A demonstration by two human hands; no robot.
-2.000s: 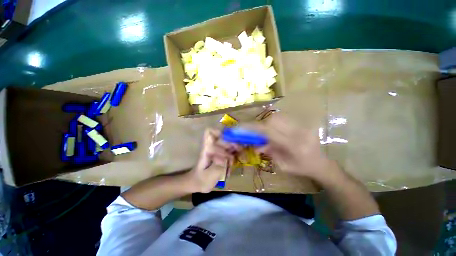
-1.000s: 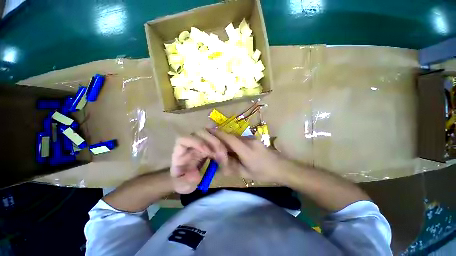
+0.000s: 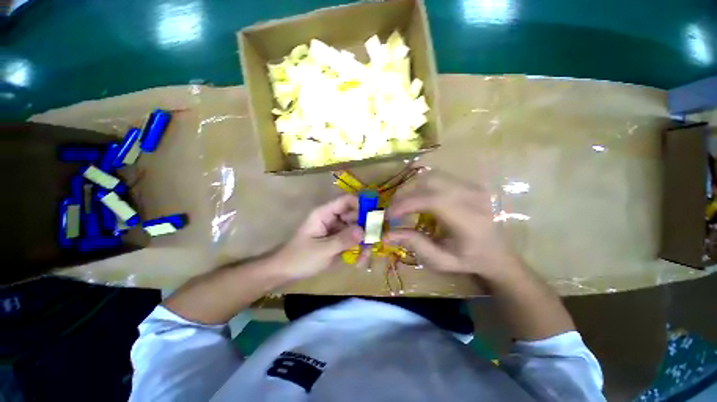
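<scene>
A blue battery cell (image 3: pixel 367 206) stands roughly upright in the picture between my hands, with a pale adhesive pad (image 3: pixel 374 226) on its lower part. My left hand (image 3: pixel 324 235) grips the cell from the left. My right hand (image 3: pixel 448 224) is at the cell's right side, its fingertips by the pad; whether they pinch it is not clear. Yellow-orange protection boards (image 3: pixel 351 182) with thin red and dark lead wires (image 3: pixel 395 276) lie around and under my hands, partly hidden by them.
An open cardboard box (image 3: pixel 257 102) heaped with pale-yellow pads stands behind my hands. At left, blue cells (image 3: pixel 155 130), several with pale strips, lie in and before an open box. Another cardboard box (image 3: pixel 682 196) is at the right edge. A green surface (image 3: pixel 550 39) lies beyond the bench.
The cell seen low by my left hand a second ago is gone from there. A cell with a pale pad now shows between my hands, which have moved apart. The view has shifted slightly.
</scene>
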